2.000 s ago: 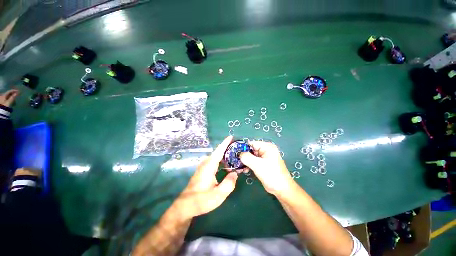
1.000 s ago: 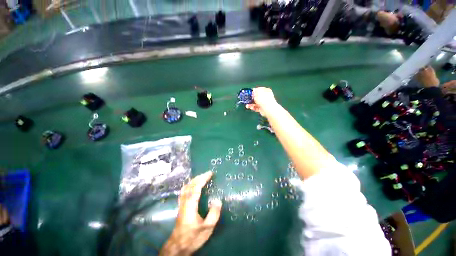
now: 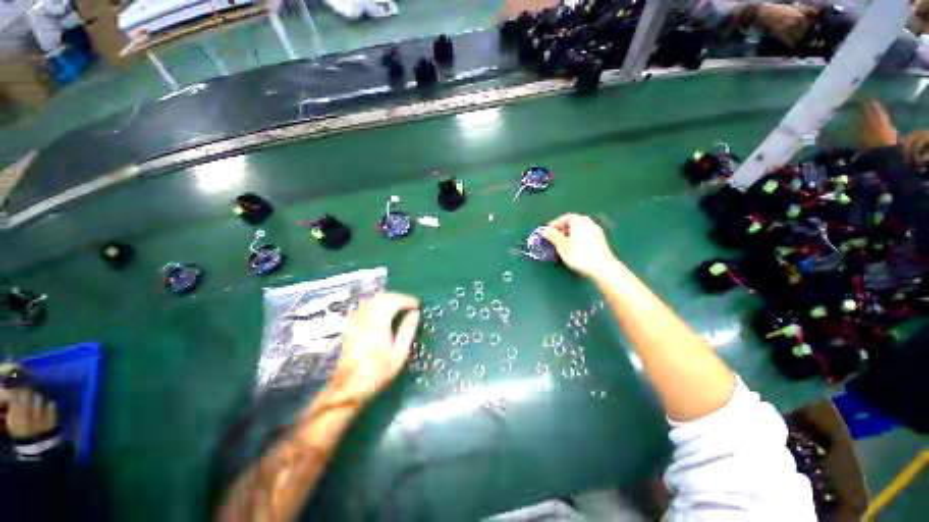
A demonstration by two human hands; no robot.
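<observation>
My right hand [image 3: 579, 245] reaches forward with its fingers on a round motor part [image 3: 540, 244] on the green surface. Another round motor part [image 3: 536, 179] with a pale lead lies just beyond it. My left hand [image 3: 375, 342] is over the right side of the clear ring bag [image 3: 306, 324], partly covering it, fingers bent; whether it holds a ring is too small to tell. Many thin metal rings [image 3: 479, 340] lie scattered between and below my hands.
Round motor parts and black units [image 3: 329, 231] lie in a row at left. Black units [image 3: 815, 275] are heaped at right beside a metal post [image 3: 815, 97]. A blue tray [image 3: 90, 398] and a person's hand are at left, a carton [image 3: 840, 459] at lower right.
The round part my right hand held is now on the surface farther away, released. My right hand has come back to a nearer part. My left hand has moved onto the bag's side.
</observation>
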